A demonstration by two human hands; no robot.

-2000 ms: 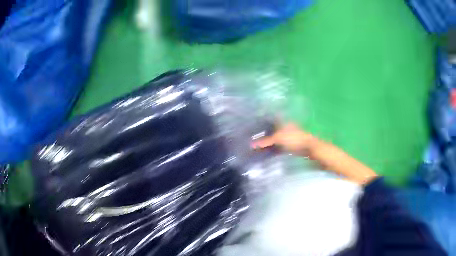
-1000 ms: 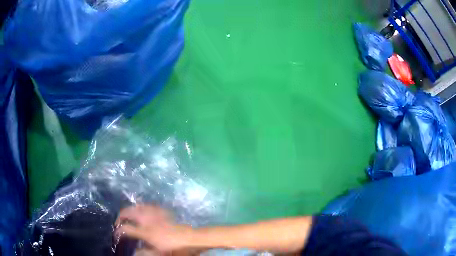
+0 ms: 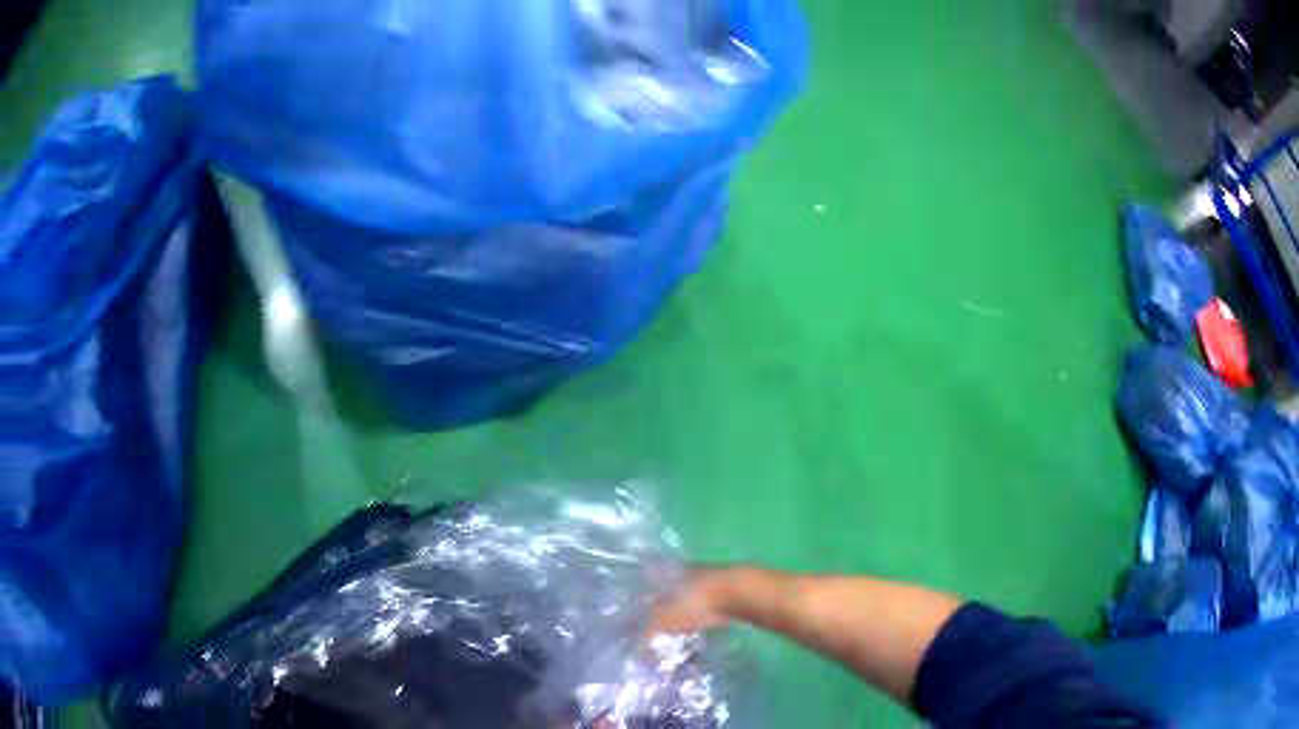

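Observation:
A polybagged garment point(image 3: 413, 627), dark in crinkly clear plastic, is at the bottom, cut off by the picture's edge. My right hand point(image 3: 691, 601) comes in from the right in a dark sleeve. It is at the right end of the clear plastic, blurred, its fingers partly hidden by the plastic; whether they grip cannot be told. A small bit of skin shows at the bottom edge, too little to tell what it is. My left hand is not clearly in view.
A large blue plastic sack point(image 3: 470, 185) with dark packs in its mouth stands ahead. Another blue sack point(image 3: 93, 385) is at the left. Several tied blue bags point(image 3: 1182, 420), a red item point(image 3: 1222, 342) and a blue tube frame point(image 3: 1261, 235) are at the right on the green floor point(image 3: 912, 328).
The view has shifted left, so the large sack shows more centrally. The garment and my right hand appear further right in the picture than a second ago.

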